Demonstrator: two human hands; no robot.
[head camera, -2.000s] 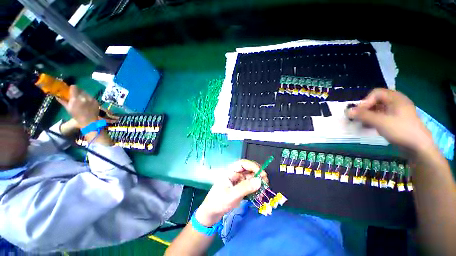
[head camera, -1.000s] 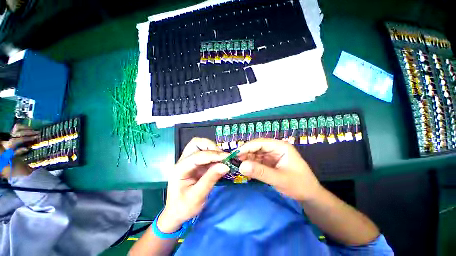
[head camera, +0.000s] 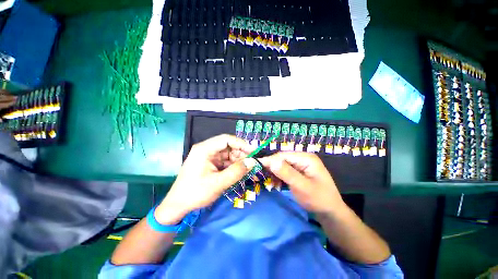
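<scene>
My left hand (head camera: 210, 173) holds a green board strip (head camera: 264, 145) with several small wired boards. Their wires and yellow-white plugs (head camera: 250, 195) hang below the fingers. My right hand (head camera: 303, 179) touches the boards from the right, its thumb and fingertips pinched on a small dark piece or board at the strip; which one I cannot tell. Both hands are in front of the work tray (head camera: 218, 124), a long black tray with one row of wired boards (head camera: 313, 131) along its back.
Black pads (head camera: 213, 87) on a white backing sheet (head camera: 316, 92) lie behind the tray, with a board strip (head camera: 262, 27) on top. Green scrap rails (head camera: 128, 82) lie left. A pale blue slip (head camera: 397, 91) and full tray (head camera: 463, 120) are right. A neighbour's sleeve (head camera: 60, 201) and tray (head camera: 38, 111) are left.
My right hand came from the pad sheet to my left hand, and both now work together at the strip. The plugs have spread lower. The view has shifted.
</scene>
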